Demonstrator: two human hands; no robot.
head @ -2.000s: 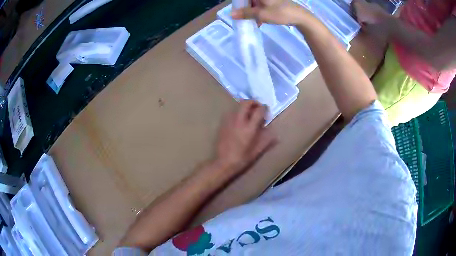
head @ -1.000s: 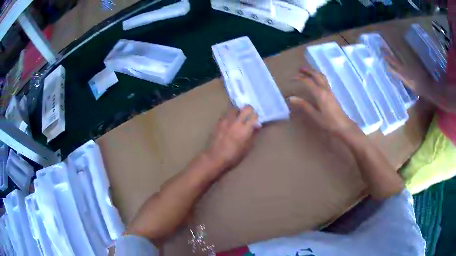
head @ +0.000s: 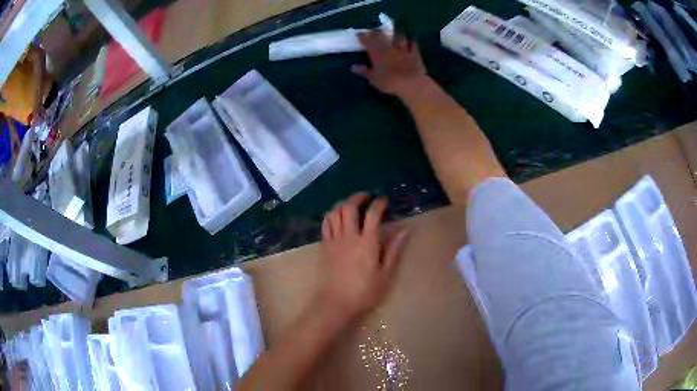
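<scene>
My right hand [head: 393, 65] reaches over the dark green belt, its fingers on the right end of a long white wrapped item [head: 317, 44]. My left hand [head: 355, 256] is at the cardboard's belt-side edge, fingers spread, holding nothing. Two translucent white trays lie side by side on the belt, one nearer the middle [head: 277, 137] and one to its left [head: 212, 166]. A small blue-and-white packet [head: 176, 182] shows partly from under the left tray.
Printed white cartons lie on the belt at left [head: 131, 176] and upper right [head: 523, 65]. Trays line the cardboard [head: 428, 305] at lower left [head: 222, 305] and right [head: 657, 260], partly behind my right sleeve. A grey-white metal frame [head: 69, 233] crosses the left.
The tray under my left hand has gone onto the belt beside the other tray, and my left hand has let go. My right hand has moved from the cardboard to the wrapped item. The view has shifted.
</scene>
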